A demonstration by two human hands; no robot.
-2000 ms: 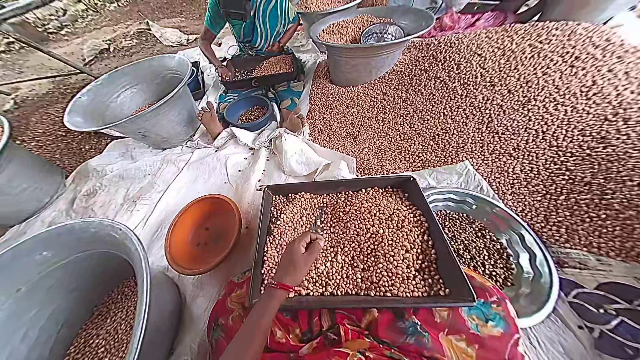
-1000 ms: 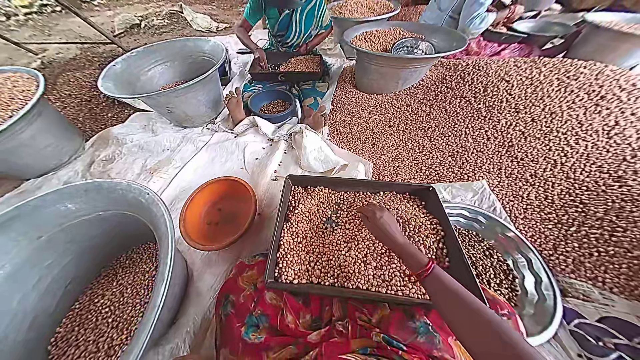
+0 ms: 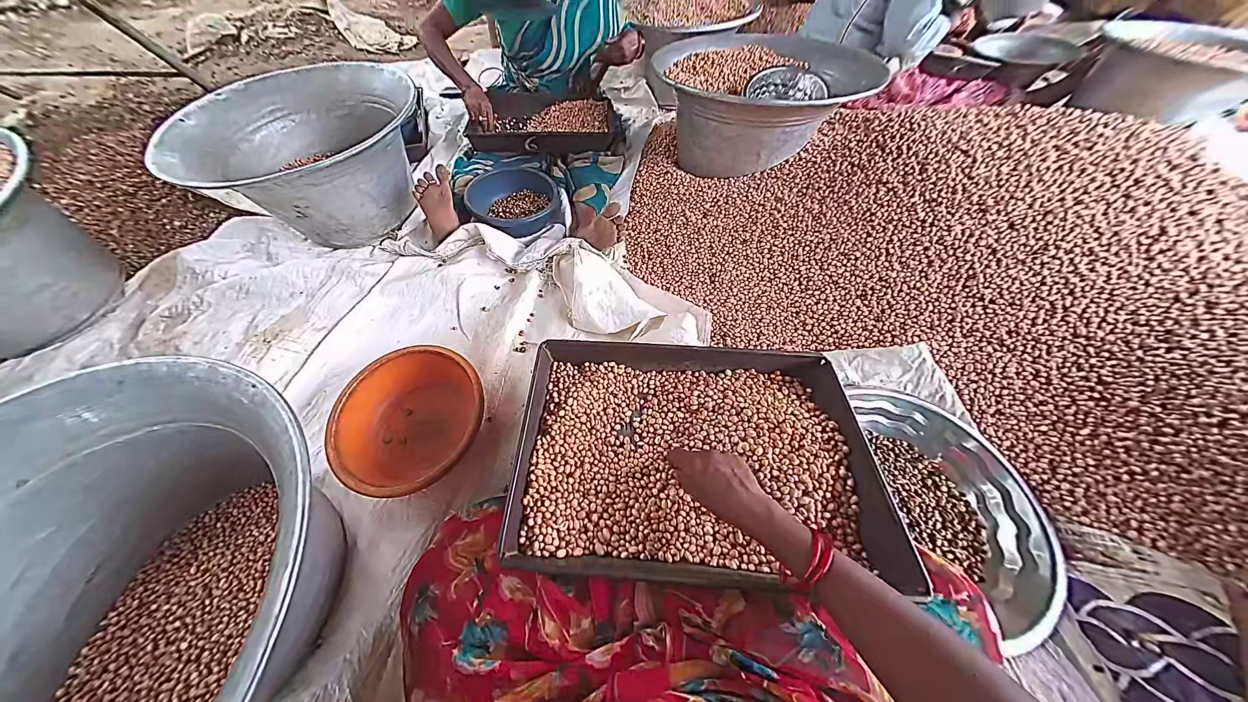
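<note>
A dark metal tray [image 3: 682,575] of small tan nuts or seeds rests on my lap, over red flowered cloth. My right hand [image 3: 717,478], with red bangles at the wrist, lies over the nuts near the tray's middle. Its fingers are bent down and their tips are hard to see, so I cannot tell if they pinch anything. A few dark pieces [image 3: 632,424] lie among the nuts, just beyond the fingers to the left. My left hand is out of view. Right of the tray, a shiny steel basin [image 3: 1035,575] holds darker nuts.
An orange bowl [image 3: 405,421] sits on white sheeting [image 3: 263,283]. A large aluminium tub [image 3: 292,546] with nuts stands at left, another tub [image 3: 375,185] beyond it. Ahead, a person [image 3: 556,49] works at a similar tray [image 3: 541,142]. A wide heap of nuts [image 3: 955,244] spreads at right.
Two seconds ago my left hand was in the tray; it has gone from view. My right hand has come in from the right and moved nearer to me over the nuts since one second ago.
</note>
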